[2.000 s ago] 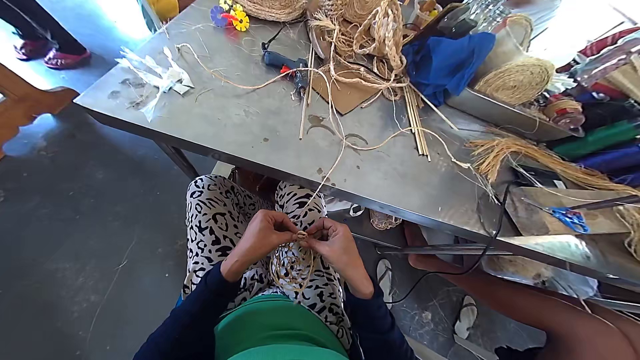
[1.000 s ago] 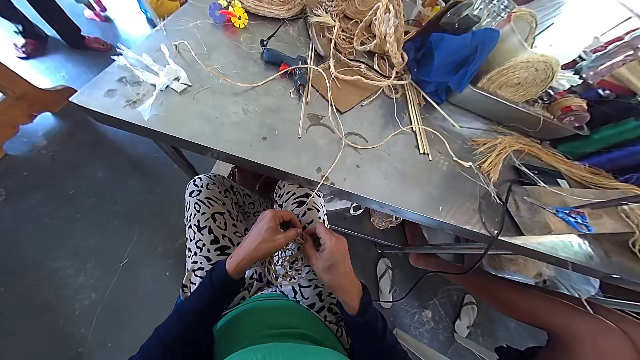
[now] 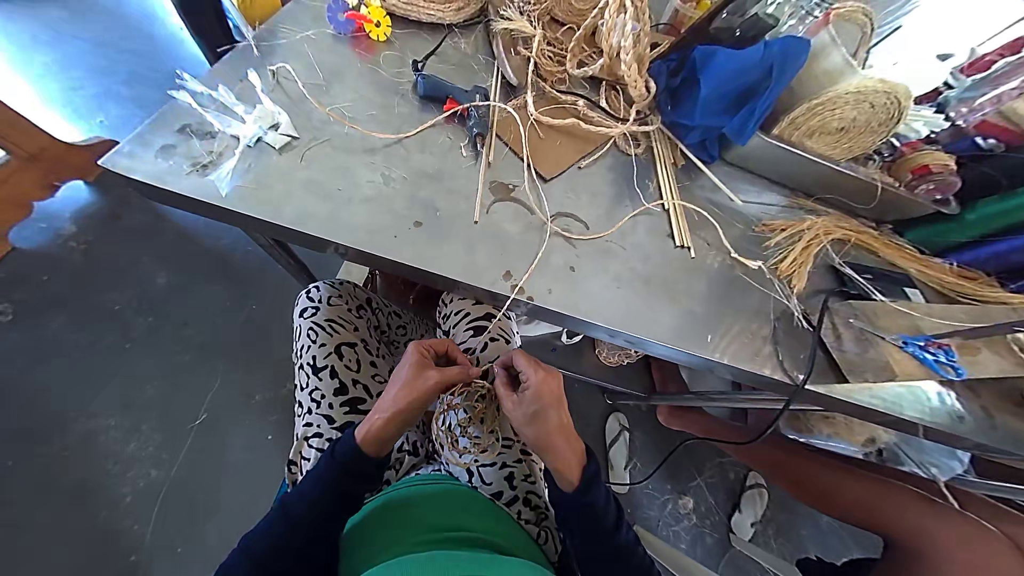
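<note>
Above my lap, my left hand [image 3: 428, 376] and my right hand [image 3: 530, 390] meet, each pinching natural-fibre cord at the top of a loose openwork fibre piece [image 3: 466, 424]. That piece hangs between my wrists over the patterned trousers. From my fingertips a thin fibre cord [image 3: 534, 260] runs up over the table edge and across the metal table [image 3: 384, 200]. There it crosses another stretch of cord that trails right to a frayed end. My fingers hide the exact spot being held.
On the table lie a blue hot glue gun [image 3: 452, 94], thin sticks [image 3: 670, 188], braided fibre [image 3: 632, 48], crumpled plastic [image 3: 248, 124], blue cloth [image 3: 724, 88], a fibre bundle [image 3: 888, 248] and blue-handled scissors [image 3: 932, 354]. Another person's leg [image 3: 832, 488] is at lower right, near a black cable [image 3: 740, 442].
My hands have shifted slightly at the cord, and more of the openwork fibre piece shows below them. A person's feet at the upper left have gone out of view.
</note>
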